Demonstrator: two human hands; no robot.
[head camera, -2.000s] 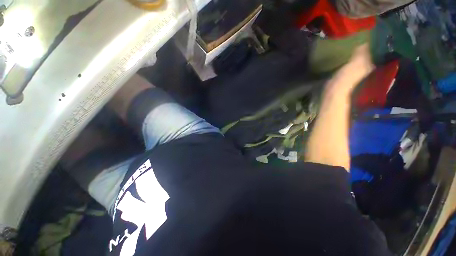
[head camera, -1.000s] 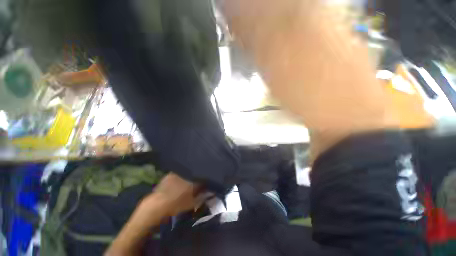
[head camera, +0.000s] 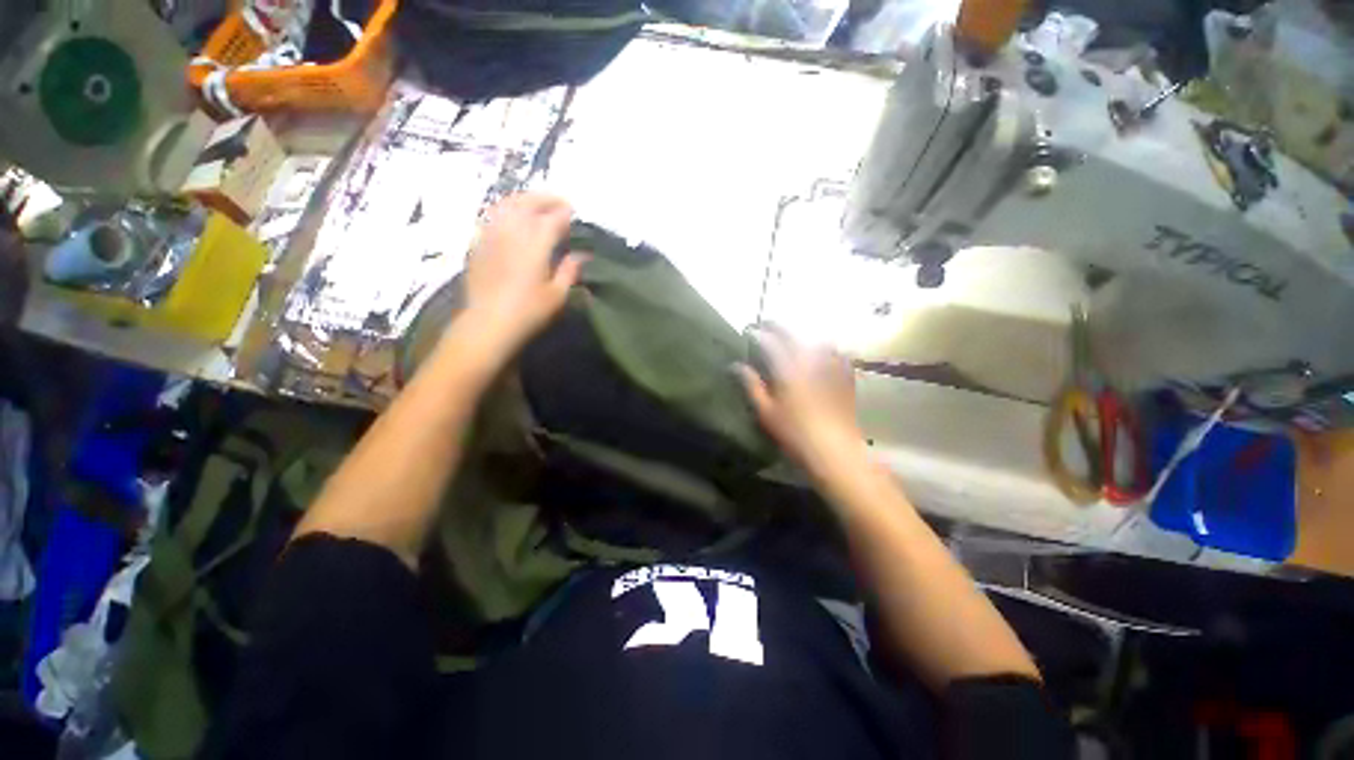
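Observation:
A large olive green and black bag body lies over the front edge of the white table and hangs down to my lap. My left hand is on its upper left part, fingers bent at the cloth; the exact grip is unclear. My right hand is at its right edge, slightly blurred, with thumb and fingers around the edge. The pale sewing machine marked TYPICAL stands to the right, and the bag is not under its needle.
Scissors with orange-yellow and red handles and a blue tray lie at the right. An orange basket, a yellow box and a green-centred spool stand at the left. More green and black pieces hang below the table's left side.
The view has swung from the floor side to the table. The green and black bag, raised and blurred a second ago, now lies lower at the table edge with both hands on it.

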